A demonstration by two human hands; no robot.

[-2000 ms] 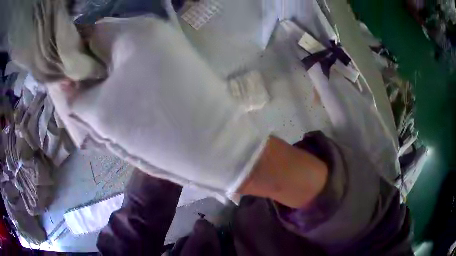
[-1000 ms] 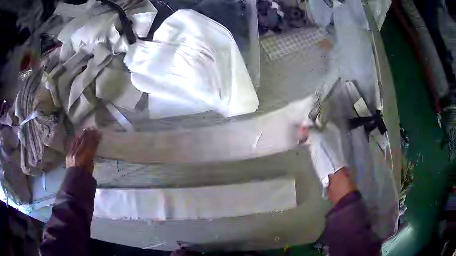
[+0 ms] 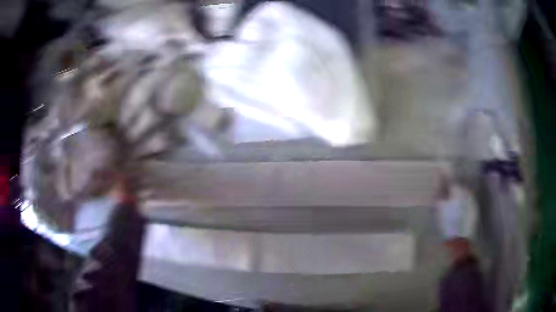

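The view is blurred. A pinkish-beige fabric strip [image 3: 292,184] stretches straight across the table between my hands. My left hand [image 3: 124,187], bare, is at its left end; its fingers are too blurred to tell a grip from a press. My right hand [image 3: 456,210], in a white glove, is at the strip's right end, with its fingertips on that end. A bright white interlining strip [image 3: 329,251] lies nearer to me, parallel to the fabric strip and apart from it.
A large white interlining pile [image 3: 299,73] lies beyond the strips. Tangled beige pieces [image 3: 146,109] are heaped at the far left. A long pale bundle with a dark purple tie [image 3: 503,169] lies along the right table edge. Green floor [image 3: 545,244] shows at the right.
Since two seconds ago, my gloved hand has moved off the near view to the right. Since one second ago, the curved fabric strip has become straighter, and the whole view has shifted.
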